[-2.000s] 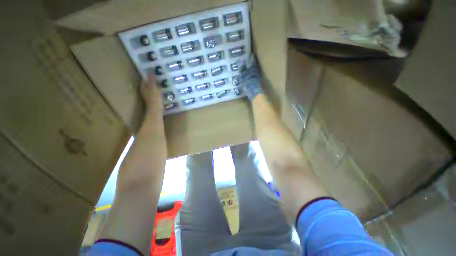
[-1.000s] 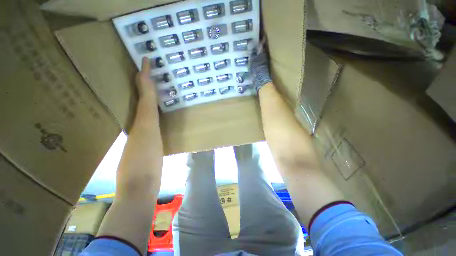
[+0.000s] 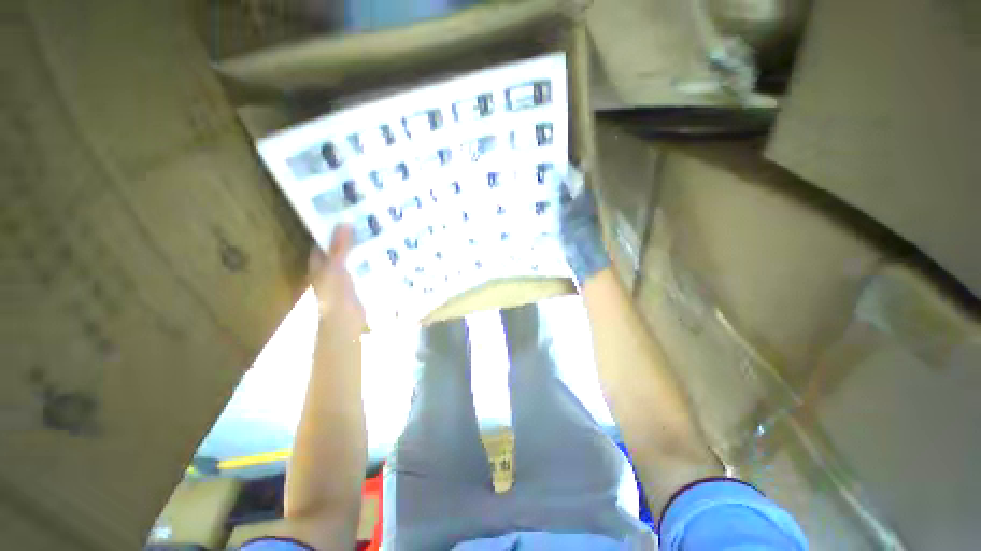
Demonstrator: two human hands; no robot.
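A white foam tray (image 3: 463, 194) with rows of pockets is held by its two side edges over an open cardboard carton (image 3: 495, 296). Small dark and shiny parts sit in the pockets; they are blurred and overexposed. The tray is tilted, its near edge towards me. My left hand (image 3: 338, 282), bare, grips the left edge with the thumb on top. My right hand (image 3: 582, 228), in a grey knit glove with bare fingertips, grips the right edge. The fingers under the tray are hidden.
Large cardboard cartons stand close on the left (image 3: 118, 248) and on the right (image 3: 775, 248). Below are my legs in grey trousers, a red object (image 3: 373, 511) partly hidden by my left arm, and a yellow strip (image 3: 256, 460) at the lower left.
The tray has risen out of the carton towards me and looks brighter and more tilted. Both hands have moved with it, keeping hold of its edges.
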